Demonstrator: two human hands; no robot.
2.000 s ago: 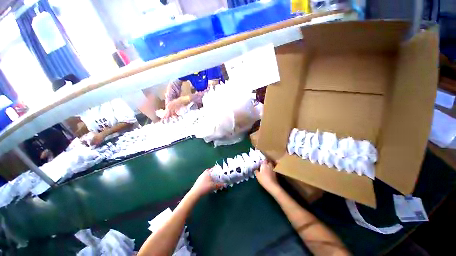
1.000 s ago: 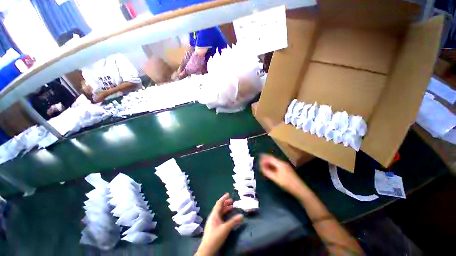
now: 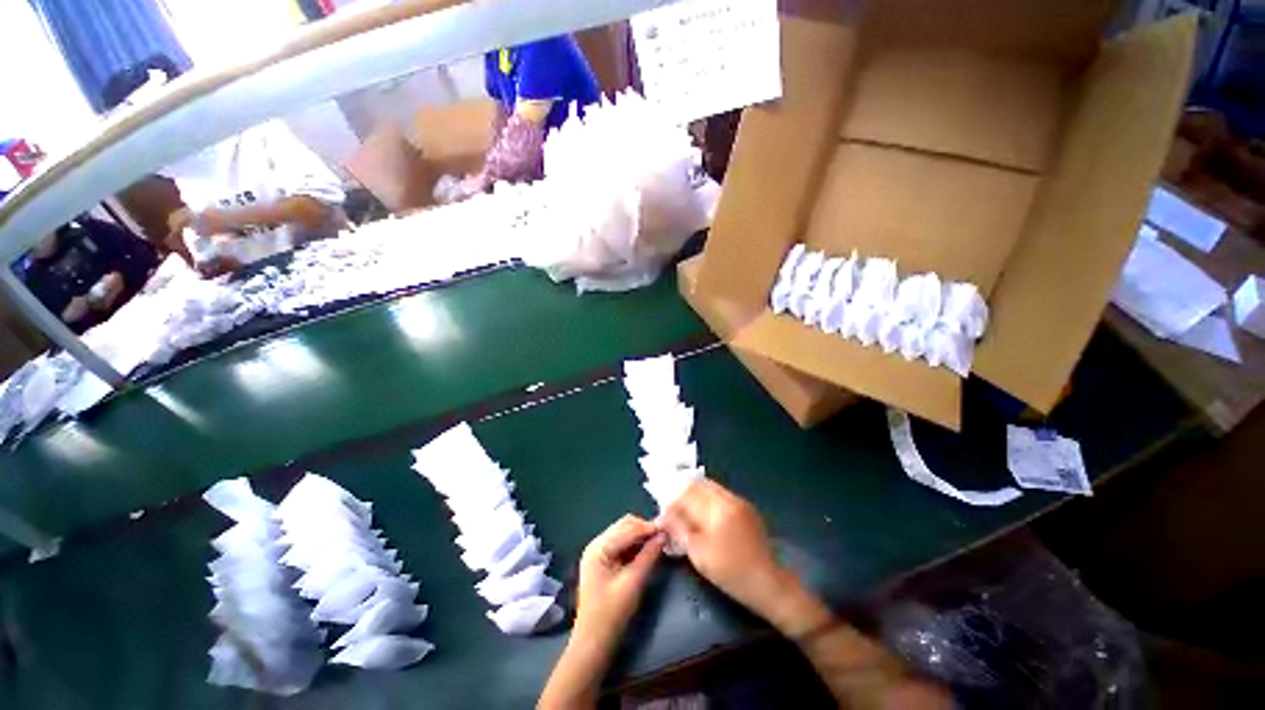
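My left hand [image 3: 615, 566] and my right hand [image 3: 724, 538] meet at the near end of the rightmost row of white packets [image 3: 658, 416]. Their fingertips are pinched together on the end packet, which they mostly hide. Three more overlapping rows lie to the left: one nearby [image 3: 488, 534], one further left [image 3: 350, 576], and a blurred leftmost one [image 3: 261, 596] almost touching it. The open carton [image 3: 936, 187] stands tilted at the right, with packets [image 3: 881, 305] lined up along its near side.
A closed brown carton [image 3: 794, 386] is under the open one. A white strip [image 3: 932, 479], a printed label [image 3: 1047, 459] and clear film [image 3: 1020, 624] lie at right. Across the green surface [image 3: 305, 375] are a packet pile, a translucent bag [image 3: 624, 229] and other workers. A notice [image 3: 708, 58] hangs above.
The bundle held between my hands earlier is no longer held. My hands have come together at the rightmost row's near end. The view has shifted, with clear film now showing at lower right.
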